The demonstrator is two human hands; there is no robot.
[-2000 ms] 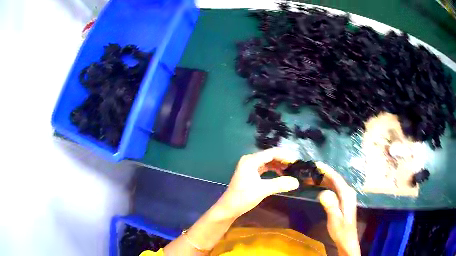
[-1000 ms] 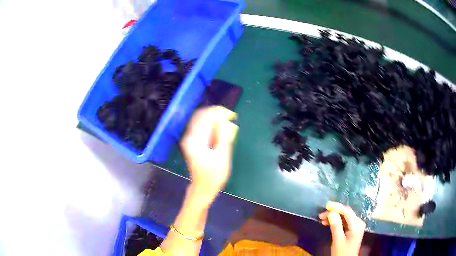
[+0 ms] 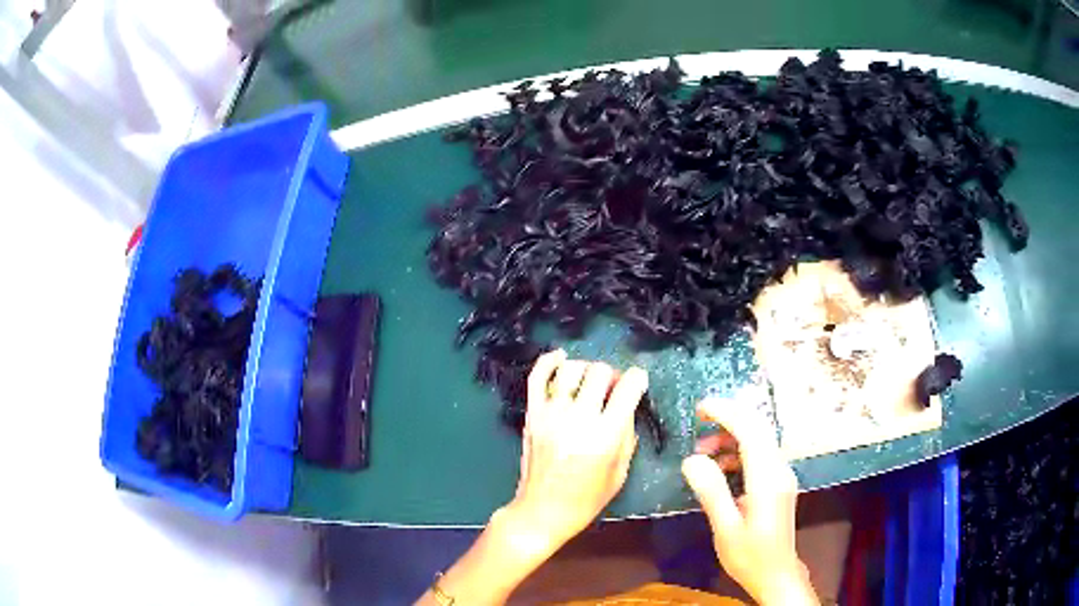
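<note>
Black toothed pieces lie in a large tangled pile (image 3: 686,201) across the table. My left hand (image 3: 577,444) is palm down with bent fingers over the small cluster at the pile's near left edge. A black piece (image 3: 651,423) shows beside its fingertips; whether the fingers grip anything is hidden. My right hand (image 3: 751,491) is near the table's front edge, thumb and fingers curved around a small dark, reddish patch; I cannot tell if it is a held thing. A tan board (image 3: 870,403) with a whitish lump (image 3: 846,342) and a black piece (image 3: 938,376) lies to the right.
A blue tote (image 3: 273,355) partly filled with black pieces stands at the left. A flat dark block (image 3: 341,385) lies beside it. A white rail (image 3: 402,120) runs behind the pile. Another blue tote (image 3: 947,521) with black pieces (image 3: 1020,509) is below the table edge at lower right.
Both hands first held a black piece together. My left hand then moved beside the blue tote, empty-looking and blurred, and is now at the small cluster. The camera view has shifted.
</note>
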